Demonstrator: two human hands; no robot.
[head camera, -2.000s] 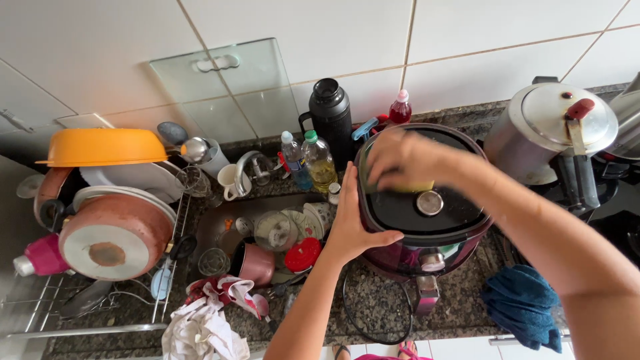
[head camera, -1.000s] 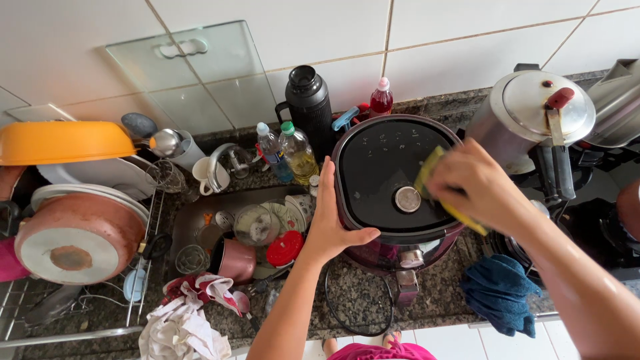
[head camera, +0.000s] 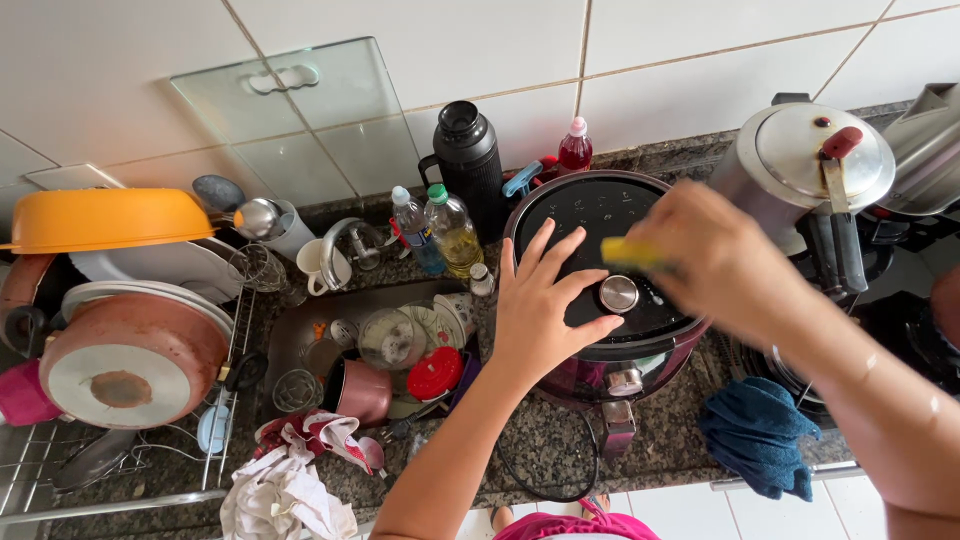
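A dark purple air fryer (head camera: 517, 225) with a glossy black top and a round silver knob (head camera: 619, 294) stands on the granite counter. Spread over the left part of that top is my left hand (head camera: 541, 300), its fingers apart, with thumb and a fingertip close to the knob. My right hand (head camera: 694, 251), blurred, holds a yellow sponge or cloth (head camera: 630, 253) over the black top, just above and right of the knob. Small wet spots show on the top. The handle (head camera: 619, 427) of the fryer points toward my body.
Left lies a sink (head camera: 285, 337) full of dishes, beside a dish rack (head camera: 232, 360) with pans. Behind stand a black thermos (head camera: 469, 157) and bottles (head camera: 454, 232). A pressure cooker (head camera: 795, 165) is at the right, a blue cloth (head camera: 757, 435) at the front edge, white cloths (head camera: 289, 495) near the sink.
My left hand has moved from the fryer's left side onto its black top near the knob. My right hand has moved left from the top's right edge, where it was one second ago, still holding the yellow item.
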